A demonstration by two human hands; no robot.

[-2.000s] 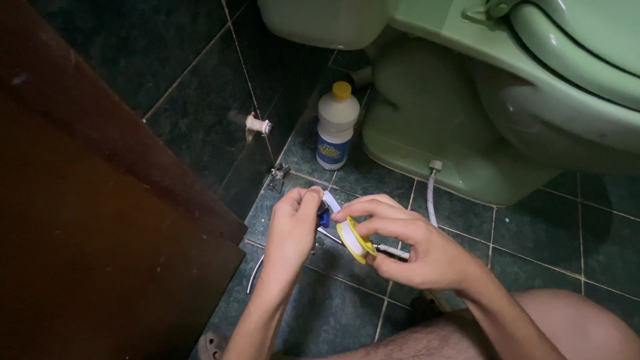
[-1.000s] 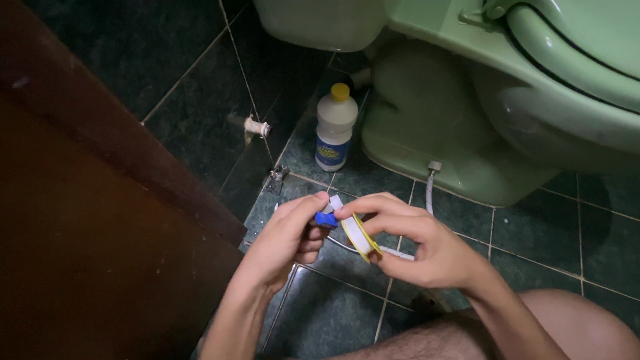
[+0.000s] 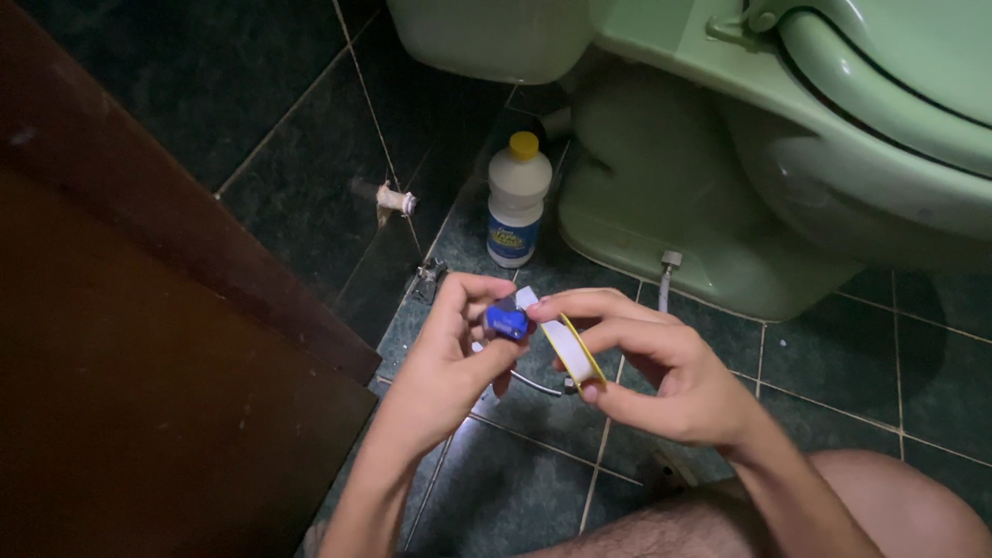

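My left hand (image 3: 457, 356) grips a small fitting with a blue part (image 3: 507, 321), likely a valve, between thumb and fingers. My right hand (image 3: 659, 356) holds a yellow-rimmed spool of white thread seal tape (image 3: 571, 353) just to its right. A short white strip of tape (image 3: 527, 297) runs from the spool to the fitting, near my right fingertip. Below the hands a thin metallic hose (image 3: 539, 385) lies on the floor, partly hidden by my left hand and the spool. The far side of the fitting is covered by my fingers.
A white bottle with a yellow cap (image 3: 515, 201) stands beside the green toilet base (image 3: 666, 186). A pipe stub (image 3: 397, 200) juts from the dark tiled wall. A small metal piece (image 3: 428, 279) sits at the wall's foot. A brown wooden door (image 3: 155, 349) fills the left; a braided hose (image 3: 665, 291) descends behind my right hand.
My left hand has turned, and more of the blue part shows than two seconds ago. The spool in my right hand has tilted but stays close beside the fitting.
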